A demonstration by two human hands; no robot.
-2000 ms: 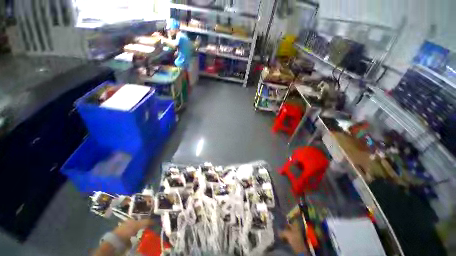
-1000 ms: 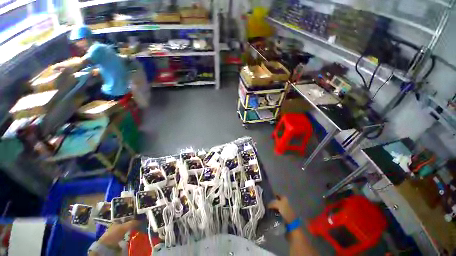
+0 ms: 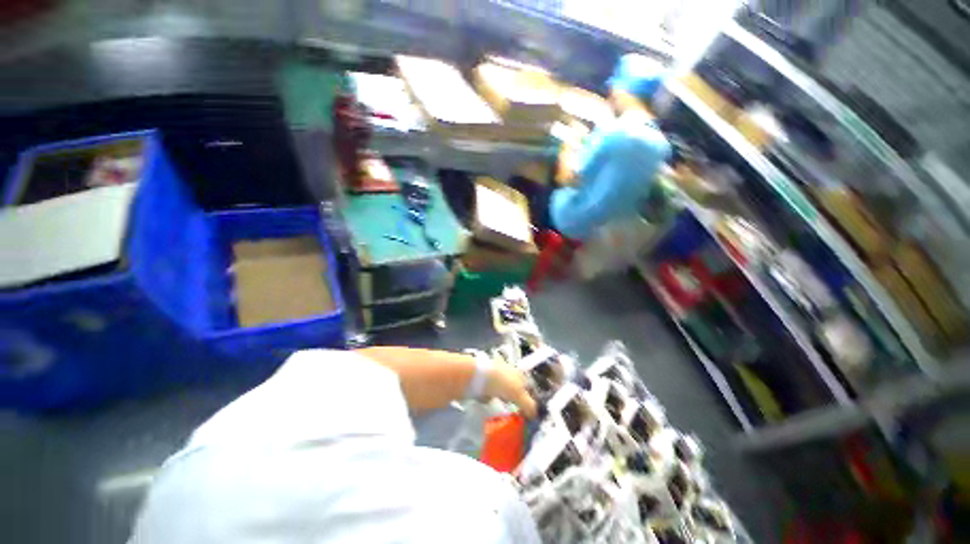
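A tray of small white square units (image 3: 574, 414) with dark circuit boards showing lies at the lower middle and right, tilted in view and blurred. White cords bunch at its lower part. My left hand (image 3: 508, 389), with a pale band at the wrist, grips the tray's left edge and the units there; its fingers are partly hidden. One unit (image 3: 513, 308) sticks out beyond the hand. An orange-red patch (image 3: 503, 442) shows just below my left hand. My right hand is not in view.
Blue bins (image 3: 170, 266) stand at left, one with a brown liner (image 3: 282, 282). A green-topped bench (image 3: 394, 228) is ahead. A person in light blue (image 3: 612, 175) works beside cartons (image 3: 447, 90). Shelving (image 3: 808, 213) runs along the right.
The view has swung left. The tray has shifted to the lower right of the picture, my left forearm and white sleeve now show, and my right hand has left view. The blue bins show more fully.
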